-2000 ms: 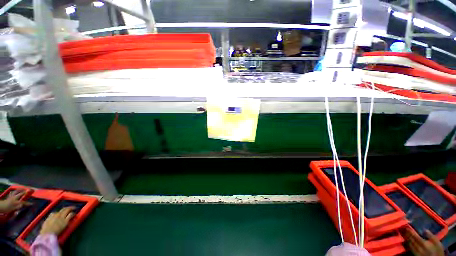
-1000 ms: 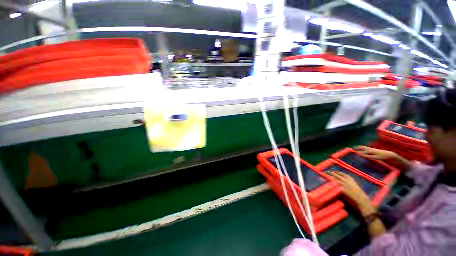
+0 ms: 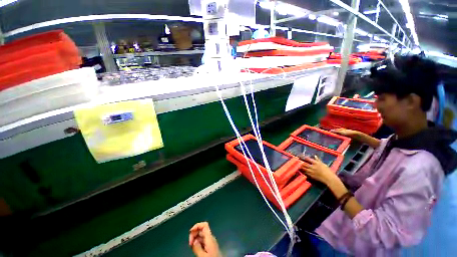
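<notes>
My right hand (image 3: 204, 242), as far as I can tell from its angle, is low at the picture's bottom edge, fingers loosely bent, with nothing visible in it. A bit of pink sleeve (image 3: 260, 254) shows beside it. My left hand is not in view. Red-orange foam trays with a dark tablet (image 3: 264, 154) on top are stacked to the right of my hand, apart from it. White cables (image 3: 254, 130) hang in front of the stack and gather into a bundle at the lower edge.
A person in a pink smock at right touches a tablet (image 3: 311, 152) in an orange tray. More trays (image 3: 352, 106) stand behind. A yellow sheet (image 3: 120, 131) with a small meter (image 3: 119, 118) is on the green wall. Orange foam (image 3: 37, 56) lies on the shelf (image 3: 175, 86).
The view has swung right, so the trays and cables sit further left and the neighbour shows more fully. My hand has come into view at the bottom. The left-side hands and trays are out of view.
</notes>
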